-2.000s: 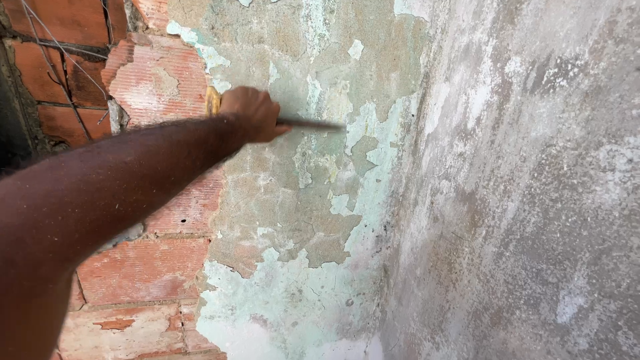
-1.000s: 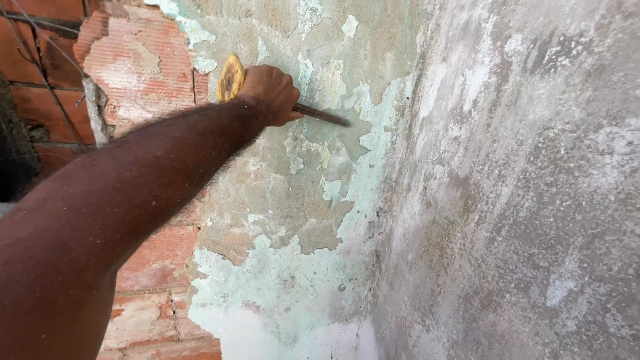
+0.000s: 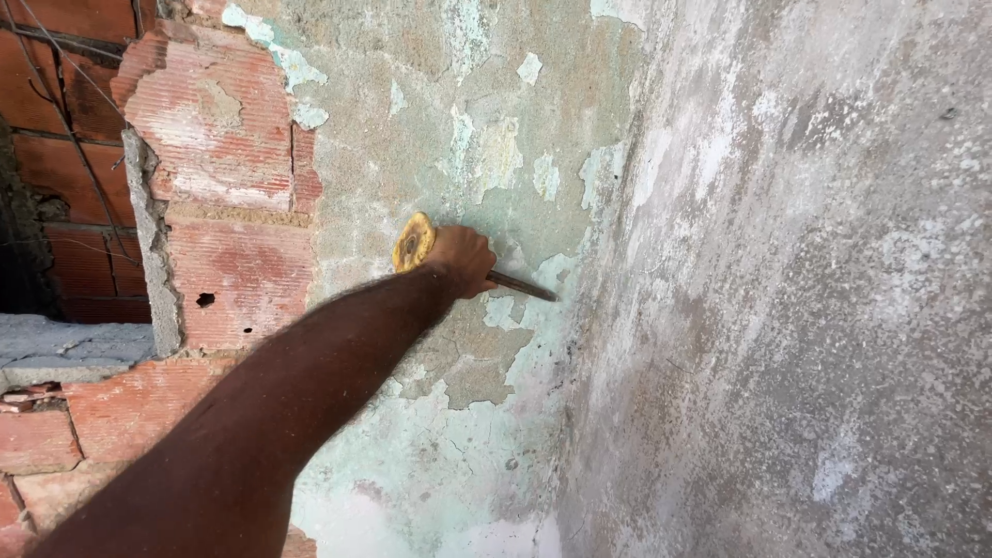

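Note:
My left hand [image 3: 463, 261] is closed around a dark metal chisel [image 3: 527, 287] with a worn yellow hand guard [image 3: 414, 242]. The guard sits at the upper left of my fist, and the blade slants down to the right. Its tip lies at the edge of pale green flaking paint [image 3: 554, 271] on the plastered wall [image 3: 372, 178], left of the corner; whether it touches cannot be told. My forearm reaches in from the lower left and hides part of the wall. My right hand is out of view.
A mottled grey wall [image 3: 775, 310] meets the plastered one at the right. Exposed red hollow bricks [image 3: 240, 279] lie at the left, beside an opening with a grey ledge [image 3: 70, 345] and thin dangling wires [image 3: 85, 147]. A smaller paint patch [image 3: 529, 68] remains higher up.
My left hand has moved down the plastered wall with the chisel still in its grip. The chisel's tip is lower along the edge of the green paint.

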